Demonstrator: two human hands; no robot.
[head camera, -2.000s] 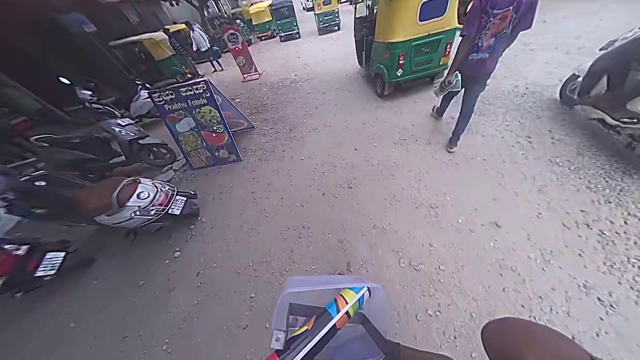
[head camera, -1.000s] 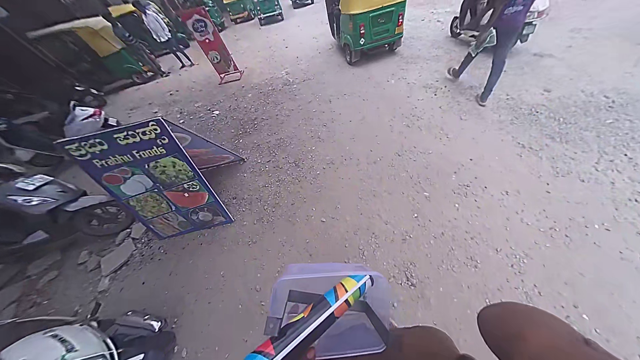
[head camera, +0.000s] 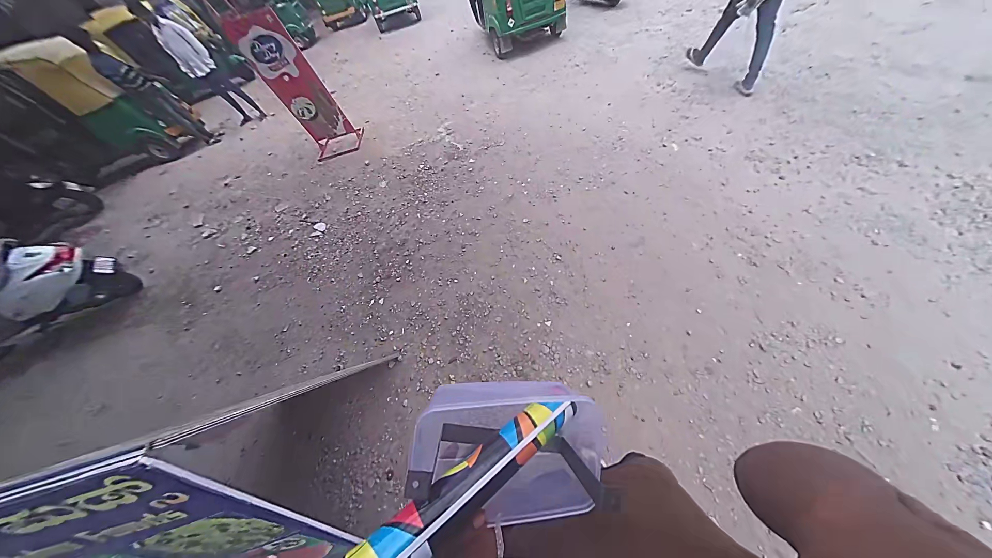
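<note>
A clear plastic container (head camera: 508, 399) with dark straps or strips sits at the bottom centre. Across it slants a long, multicoloured rolled item (head camera: 515, 438) with a white edge, perhaps a folded umbrella. A small bit of skin shows low beside this item, mostly hidden; whether it is my left hand or my right hand, and how its fingers are set, I cannot tell. Brown rounded forms (head camera: 647, 504), seemingly my clothing, fill the bottom right, one against the container.
A blue food signboard (head camera: 194, 519) stands close at lower left. Beyond are a red standing sign (head camera: 291, 77), a parked scooter (head camera: 46, 283) and auto rickshaws (head camera: 527, 19). A person (head camera: 756, 39) walks at upper right, another (head camera: 186, 50) stands upper left. Gravel covers the ground.
The view has moved forward past the parked scooters, and the blue signboard now lies much nearer, at lower left. The container and multicoloured item stay at bottom centre.
</note>
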